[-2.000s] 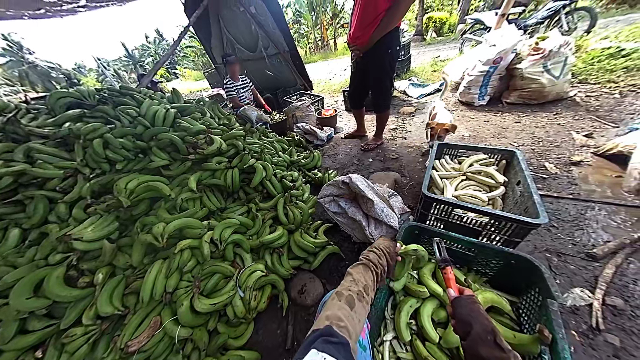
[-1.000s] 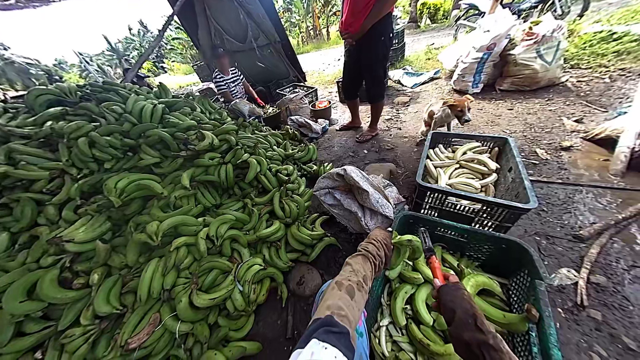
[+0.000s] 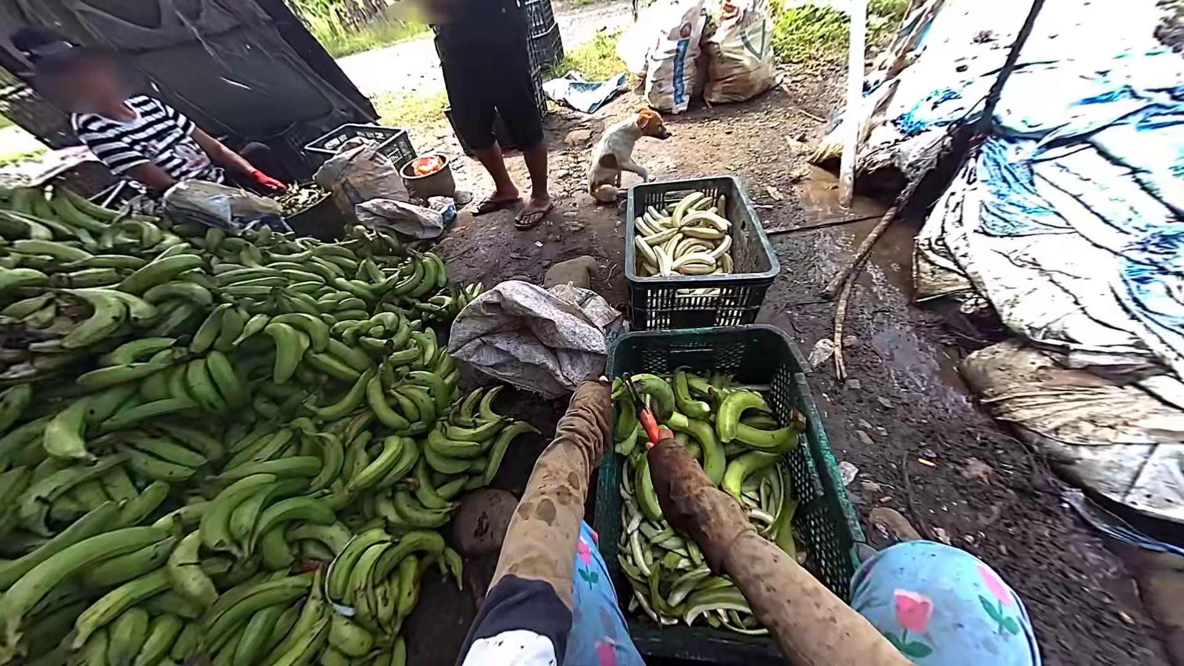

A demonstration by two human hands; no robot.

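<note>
My right hand (image 3: 673,467), under a stained brown sleeve or glove, grips a red-handled cutting tool (image 3: 647,424) whose dark blades lie against green plantains. My left hand (image 3: 597,398) is at the left rim of the green plastic crate (image 3: 828,490), touching or just beside a green plantain; its fingers are mostly hidden. Unpeeled green plantains (image 3: 708,435) lie in the crate's far part, and pale green peels (image 3: 680,573) fill its near part. Just beyond, a dark crate (image 3: 760,242) holds peeled plantains (image 3: 686,236). A large heap of green plantains (image 3: 240,444) spreads at left.
A crumpled woven sack (image 3: 532,338) lies left of the crates. A brown and white dog (image 3: 618,157) sits behind the dark crate. One person stands beyond, another sits at the upper left. Sticks (image 3: 865,259) and a tarpaulin (image 3: 1064,231) lie at right; full sacks (image 3: 708,55) stand behind.
The view has swung to the right. The dog, standing one second ago, now sits with its head turned to the right. The red-handled tool stays in my right hand over the plantains.
</note>
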